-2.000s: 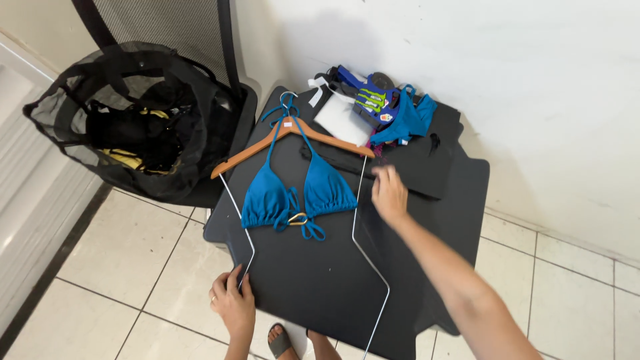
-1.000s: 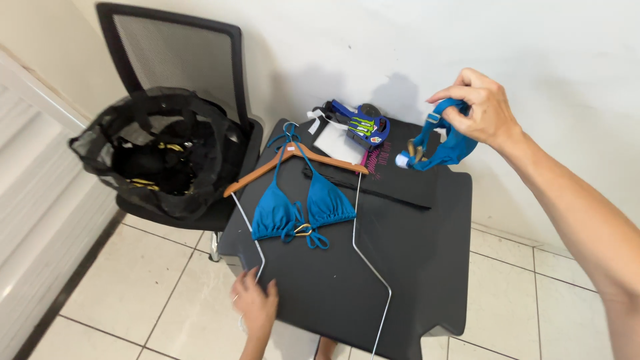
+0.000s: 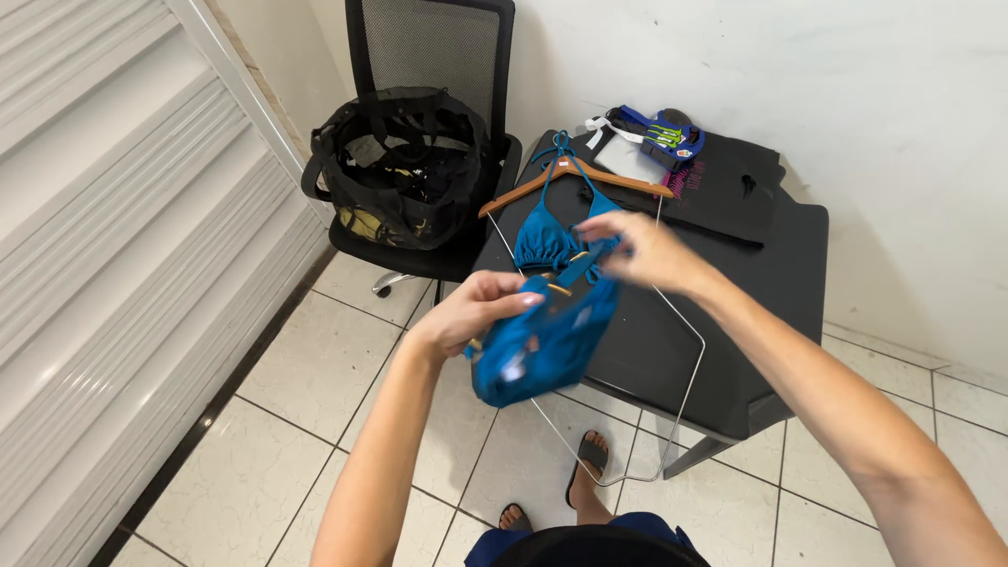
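Note:
Both hands hold a blue bikini bottom with gold-coloured rings, blurred by motion, over the table's near edge. My left hand pinches its left side. My right hand grips its upper right part. Behind them a blue triangle bikini top hangs by its ties from a wooden hanger that lies on the dark plastic table. A bent metal wire frame runs from the hanger past the near edge. My right hand hides part of the top.
On the table's far side lie a folded black cloth bag, a clear plastic packet and a blue item with green marks. To the left, a black mesh basket of clothing rests on an office chair. A wall stands behind.
The bikini bottom, held up at the right by my right hand a second ago, is now in front of me in both hands. My left hand has left the table edge. The view has shifted.

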